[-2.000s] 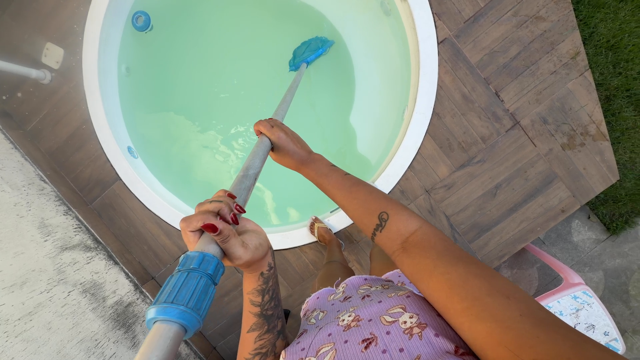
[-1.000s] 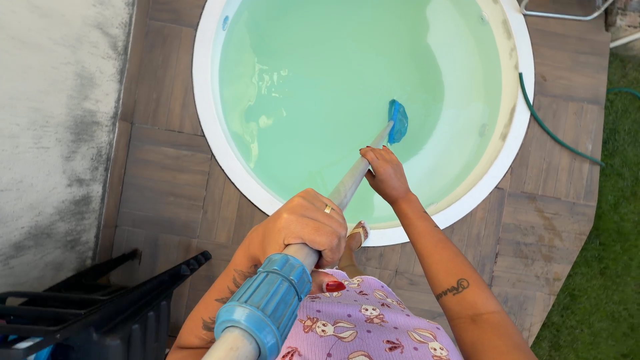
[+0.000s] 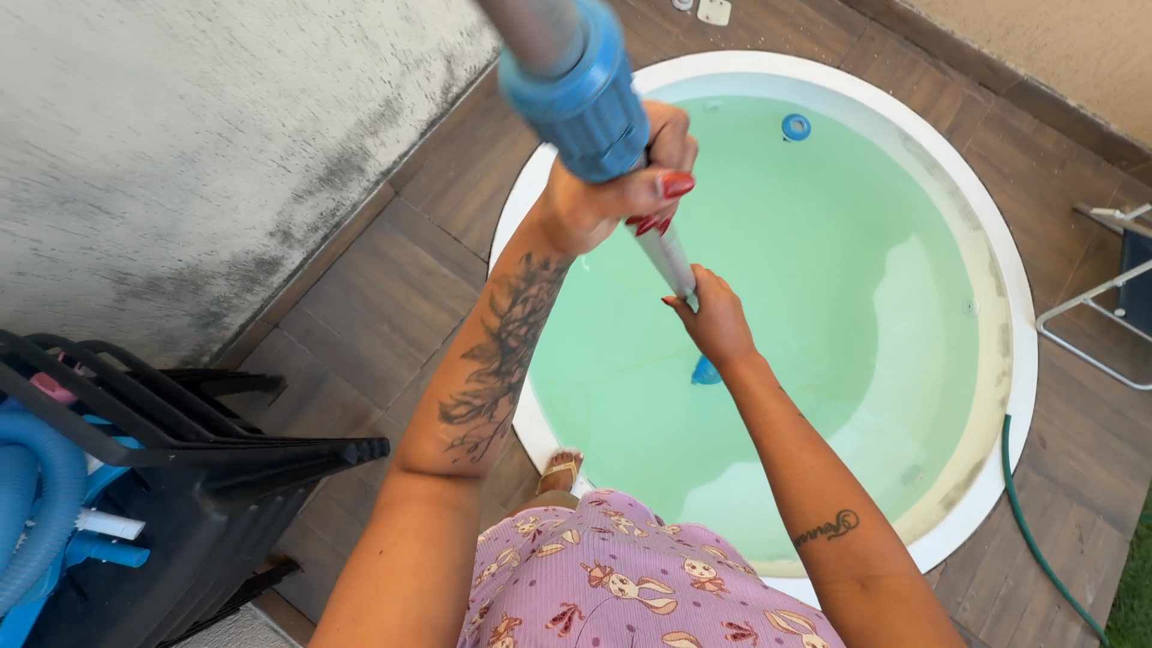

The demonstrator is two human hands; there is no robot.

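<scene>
My left hand (image 3: 630, 184) is closed around a grey telescopic pole (image 3: 661, 252), just below its blue ribbed plastic collar (image 3: 589, 99). Further down the pole, my right hand (image 3: 715, 315) grips it over the water. The pole's upper end rises out of the top of the view. Under my right forearm, a blue pool net head (image 3: 705, 370) shows in part in the greenish water of a round pool (image 3: 1021, 297) with a white rim; my hand and arm hide the rest. A round blue fitting (image 3: 796, 127) is near the pool's far side.
Stacked black plastic chairs (image 3: 225, 468) stand at the left, holding a coiled blue hose (image 3: 54, 504). A rough white wall (image 3: 225, 153) runs along the upper left. At the right are a folding metal-framed item (image 3: 1093, 297) and a green garden hose (image 3: 1026, 531) on wood-look tiles (image 3: 360, 306).
The view has turned and shifted a lot. The pole is now steeper, its collar end raised high in front of me. Both hands have kept hold of the pole.
</scene>
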